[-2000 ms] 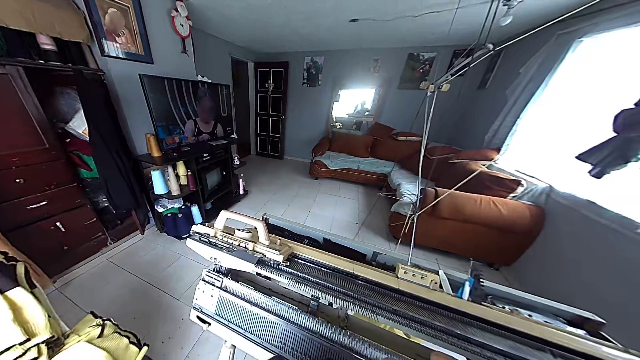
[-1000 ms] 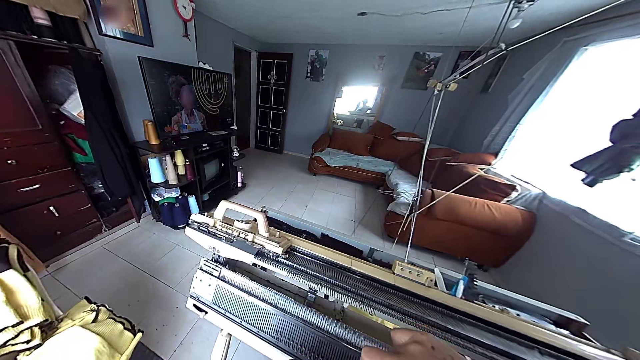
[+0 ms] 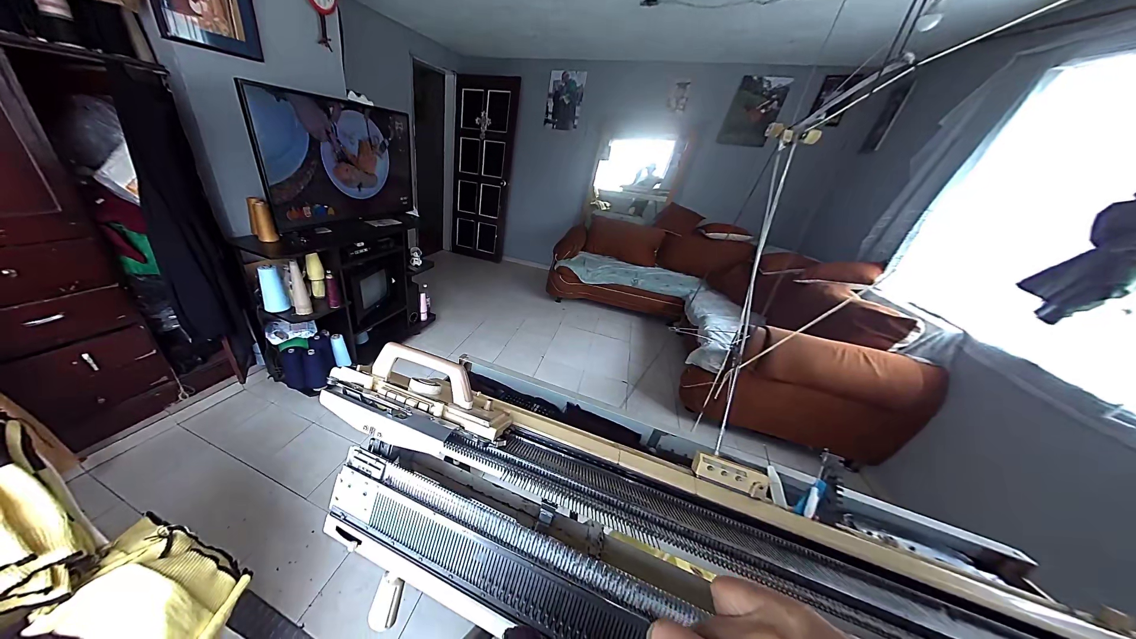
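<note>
One of my hands (image 3: 745, 612) shows at the bottom edge, right of centre, at the front needle bed (image 3: 497, 550) of a knitting machine; by its place I take it for my right hand. Only part of its fingers and back is visible, so whether it grips anything is hidden. My left hand is out of view. The rear needle bed (image 3: 621, 488) runs diagonally behind, with the carriage (image 3: 435, 390) and its raised handle at the left end. A yarn mast (image 3: 754, 284) rises from the back rail. Yellow fabric (image 3: 661, 557) shows between the beds.
Yellow knitted pieces (image 3: 142, 577) with dark edging lie at lower left. Yarn cones (image 3: 275, 288) stand on a black television stand (image 3: 333, 248). Beyond the machine are an orange-brown sofa (image 3: 816, 390) and a tiled floor (image 3: 497, 302). A dark red wardrobe (image 3: 62, 311) stands left.
A hand absent two seconds ago came into view at the front bed one second ago and is still there, lower in the frame. The television picture has changed.
</note>
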